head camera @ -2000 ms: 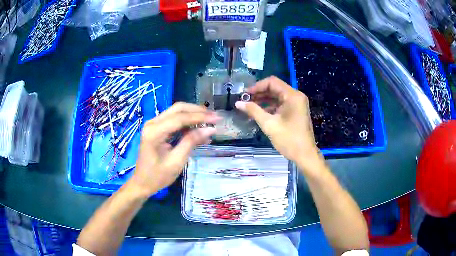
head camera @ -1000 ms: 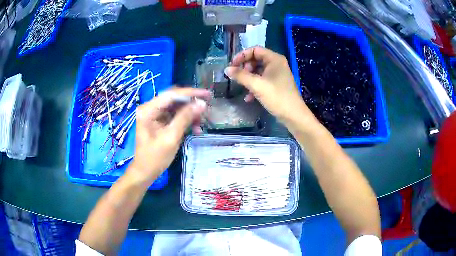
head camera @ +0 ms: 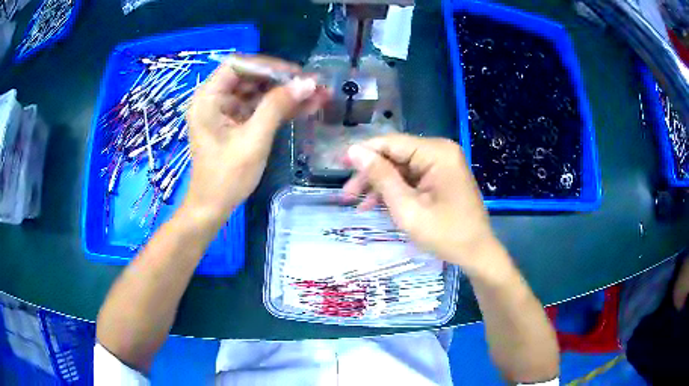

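My left hand is left of the press, near the left tray. A blurred white rod lies across its fingers. My right hand is between the press base and the clear box, fingers curled and blurred; I cannot tell whether it holds something small. The press fixture shows a round black ring or hole at its top and a dark slot below, under the narrow ram. The clear box nearest me holds thin red, white and silver rods.
A blue tray at left holds scattered rods with dark bands. A blue tray at right is full of black rings. Stacked clear boxes stand far left. The shiny press lever is upper right. A person's dark sleeve shows lower right.
The view has shifted, so the press head is mostly out of frame. My right hand has moved down from the fixture toward me. My left hand has moved up with the rod.
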